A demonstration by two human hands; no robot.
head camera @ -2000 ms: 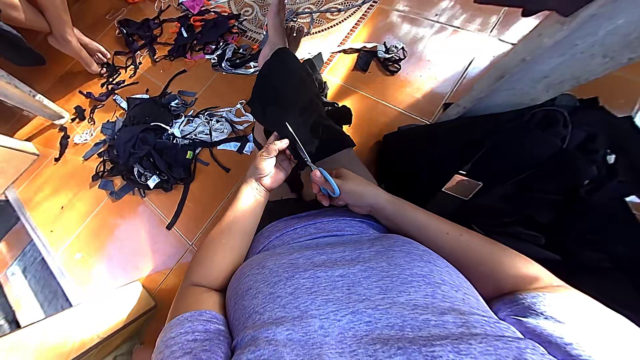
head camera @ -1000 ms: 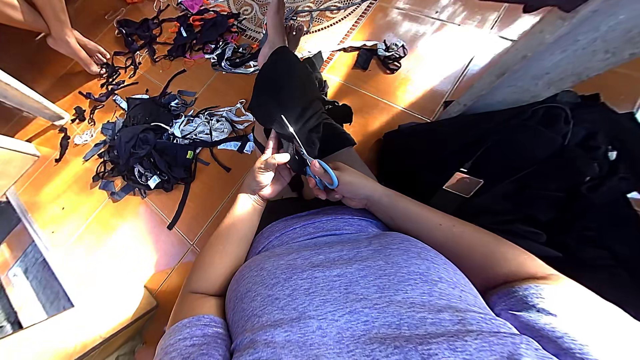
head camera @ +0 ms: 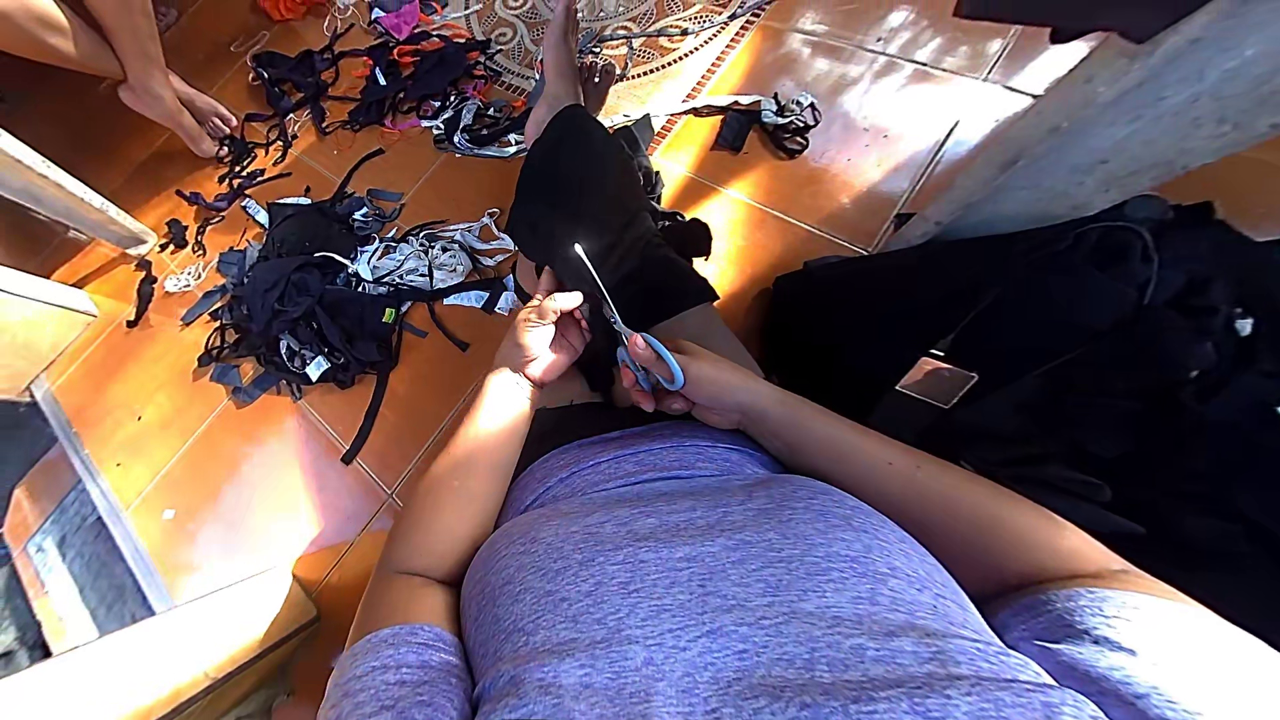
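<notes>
My right hand holds a pair of scissors by its light blue handles, with the blades pointing up and to the left over black fabric across my leg. Just left of the blades is my left hand, its thumb and fingers drawn together against dark cloth. How much of that cloth it grips is partly hidden. The scissor blades look closed or nearly so.
A heap of black garments and straps lies on the tiled floor at left, with more straps beyond. Another person's bare feet are at upper left. Large black fabric lies at right, bearing a tag.
My left hand's fingers have shifted beside the blades since the earlier frames. The scissors remain in my right hand, close to the same place.
</notes>
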